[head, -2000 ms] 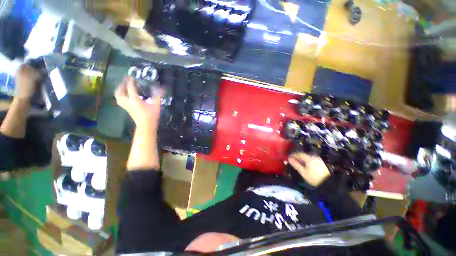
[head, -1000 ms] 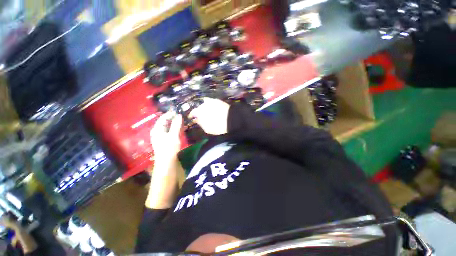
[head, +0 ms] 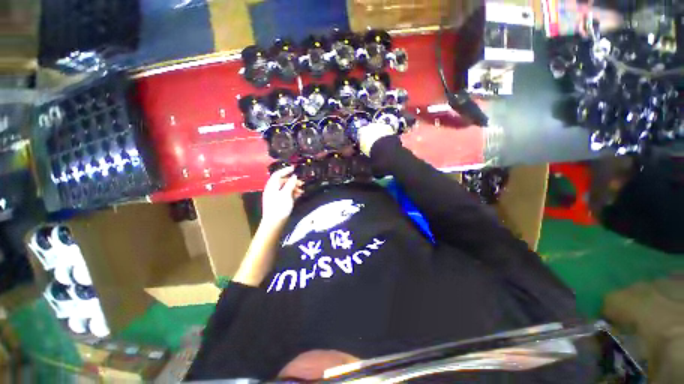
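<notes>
Glossy black round housings (head: 308, 139) stand in several close rows on the red mat (head: 199, 127). My left hand (head: 281, 193) is at the left end of the nearest row, fingertips slightly apart beside a housing, with nothing visible between them. My right hand (head: 375, 136) reaches over the right part of the rows, on or close to a housing in the second row from me. Its fingertips are blurred and partly hidden, so its grip cannot be told.
A black blister tray (head: 94, 142) with shiny parts lies left of the mat. A dark cable (head: 469, 109) and a white box (head: 509, 37) are at the right, before a heap of loose black parts (head: 626, 94). Open cartons (head: 174, 251) and white units (head: 69, 277) are below the bench edge.
The view has swung and levelled from a tilt. My hands, close together a second ago, are now apart, the right one farther over the rows and the left at their near left end.
</notes>
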